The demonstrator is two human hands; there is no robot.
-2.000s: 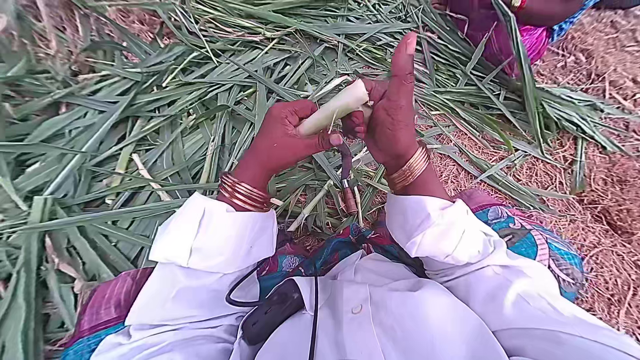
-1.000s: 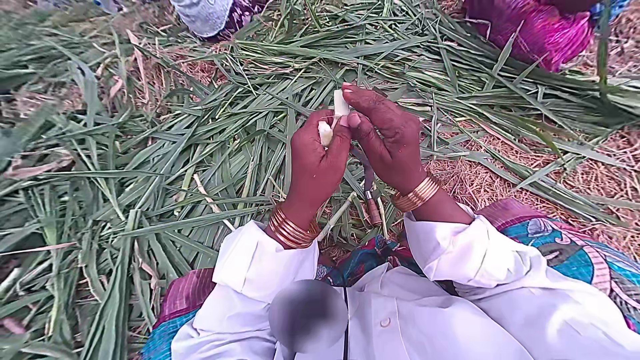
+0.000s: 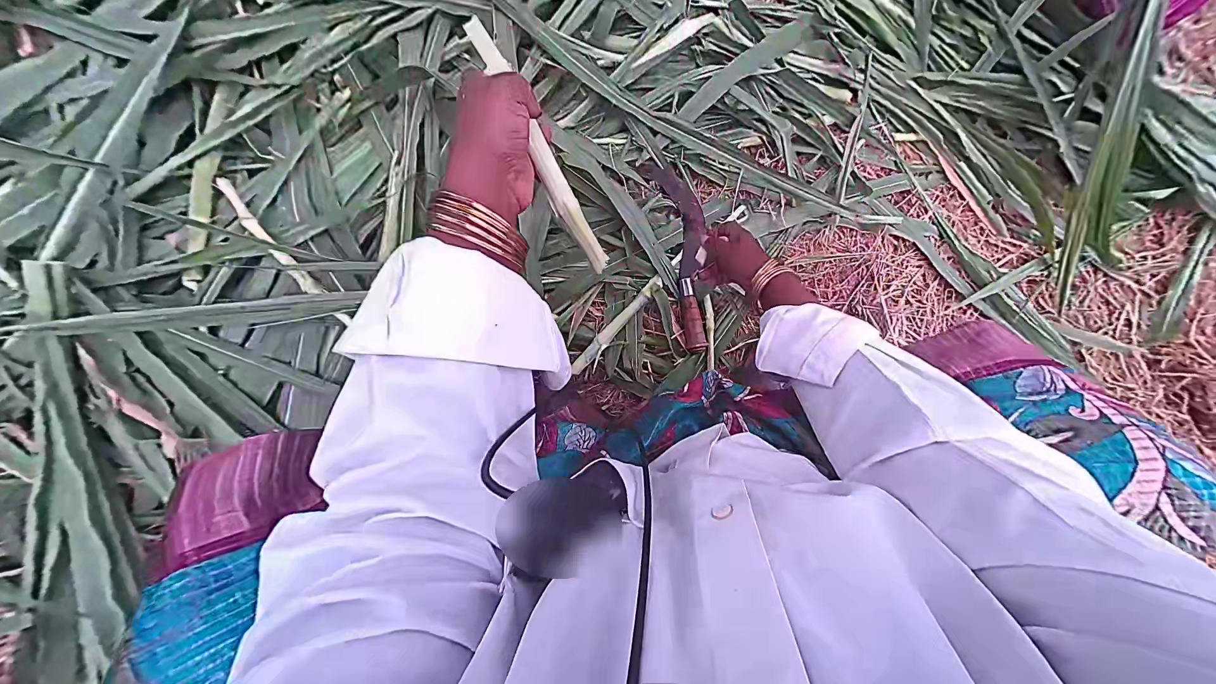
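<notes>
A peeled, pale stalk (image 3: 570,209) is in the closed fist of my left hand (image 3: 489,142), sticking out above and below it and slanting down to the right. My right hand (image 3: 736,255), fingers curled, is lower, close beside the dark curved blade (image 3: 686,204) of a sickle. A small pale bit shows by its fingertips; whether the hand grips anything is unclear. The sickle's wooden handle (image 3: 693,325) with a metal collar points down toward my lap. Another pale stalk (image 3: 617,328) lies left of the handle.
Long green leaves (image 3: 275,152) cover the ground ahead and to the left. Dry straw (image 3: 883,285) spreads on the right. Patterned cloth (image 3: 1045,408) covers my legs. A black cord (image 3: 646,570) hangs over my white shirt. Magenta cloth shows at the top right edge.
My hands were together around pale stalk pieces and are now apart. The left has moved away with a long stalk in its fist; the right is down beside the sickle. The view has shifted.
</notes>
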